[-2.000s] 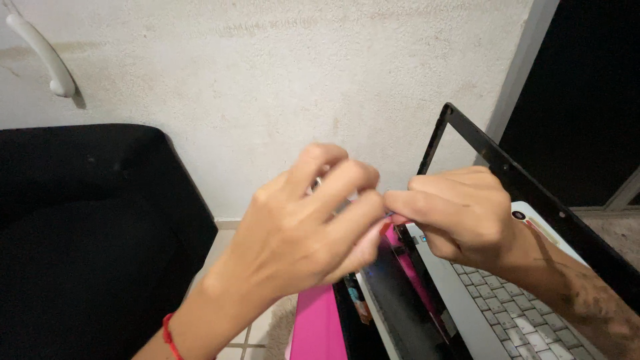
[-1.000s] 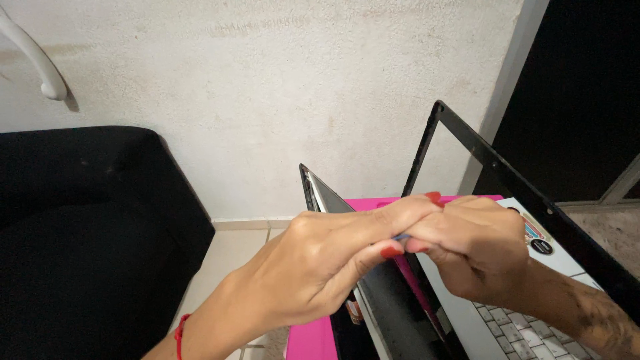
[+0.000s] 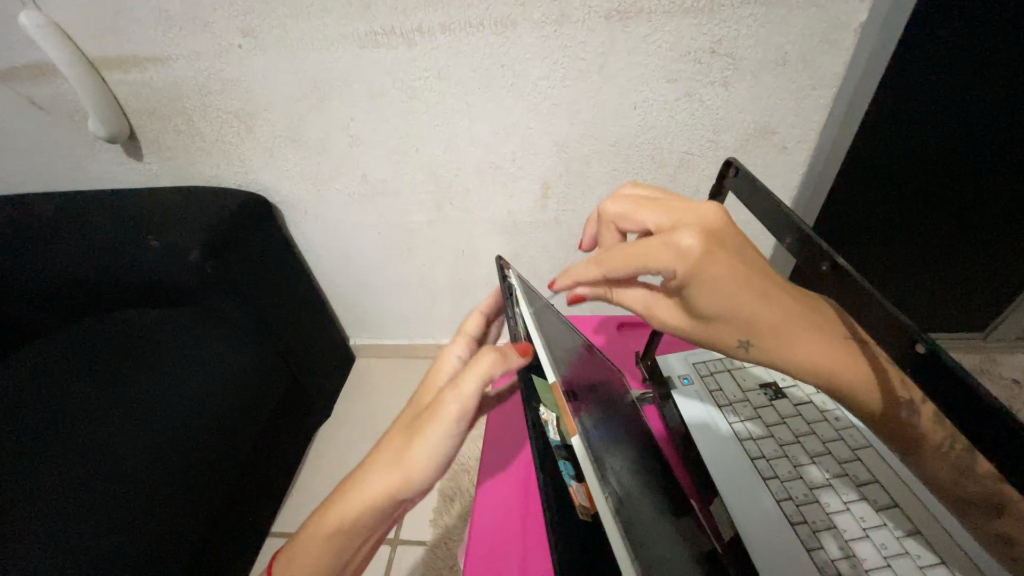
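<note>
A laptop lies partly taken apart on a pink table; its white keyboard (image 3: 800, 456) faces up and one key is off. The LCD panel (image 3: 608, 416) stands tilted inside the black screen lid (image 3: 540, 480), with a gap between them. My left hand (image 3: 456, 392) grips the lid's upper edge, thumb on its inner side and fingers behind. Above the panel's top corner, my right hand (image 3: 664, 264) pinches a small, thin, pale thing, too small to name. The black screen bezel (image 3: 824, 260), detached from the lid, stands upright behind my right forearm.
The pink tabletop (image 3: 512, 496) shows under the laptop. A black sofa (image 3: 144, 360) is at the left, a pale textured wall (image 3: 400, 160) behind, and a dark doorway (image 3: 944, 160) at the right. A shaggy rug (image 3: 452, 512) lies on the tiled floor.
My hands were together above the laptop and have parted. The left has gone down to the lid's edge; the right is now raised over the panel's top corner.
</note>
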